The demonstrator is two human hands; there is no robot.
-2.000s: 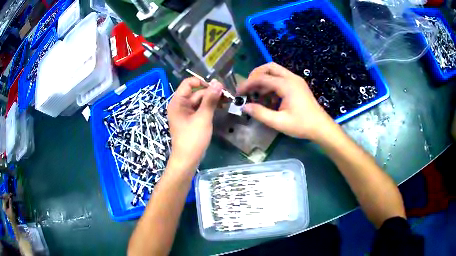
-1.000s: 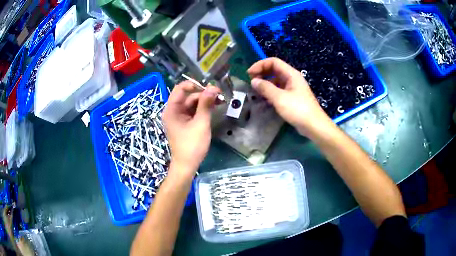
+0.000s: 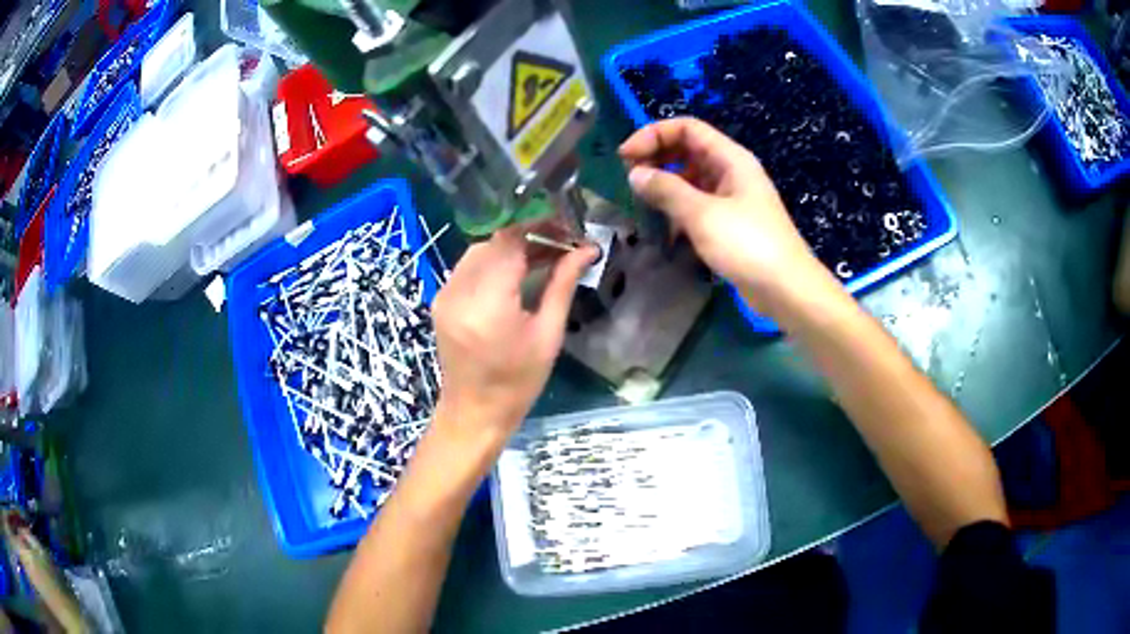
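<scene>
My left hand (image 3: 502,322) holds a thin silvery pin (image 3: 551,242) by its end, at the small silvery block (image 3: 596,256) under the press ram (image 3: 570,204). My fingertips cover part of the block and the pin's end. My right hand (image 3: 731,204) is raised right of the block, near the tray of black rings (image 3: 855,149). Its thumb and forefinger are close together; whether a small part is between them cannot be told. The block stands on the grey base plate (image 3: 644,325).
The green press with its warning label (image 3: 542,105) stands above the block. A blue tray of pins (image 3: 275,495) is at left, a clear box with rows of pins (image 3: 508,545) nearest me. A red bin (image 3: 325,155), stacked clear containers (image 3: 174,186) and a plastic bag (image 3: 954,87) lie beyond.
My left hand has moved right with the pin, from beside the block to it. My right hand, at the block two seconds ago, has moved away and up.
</scene>
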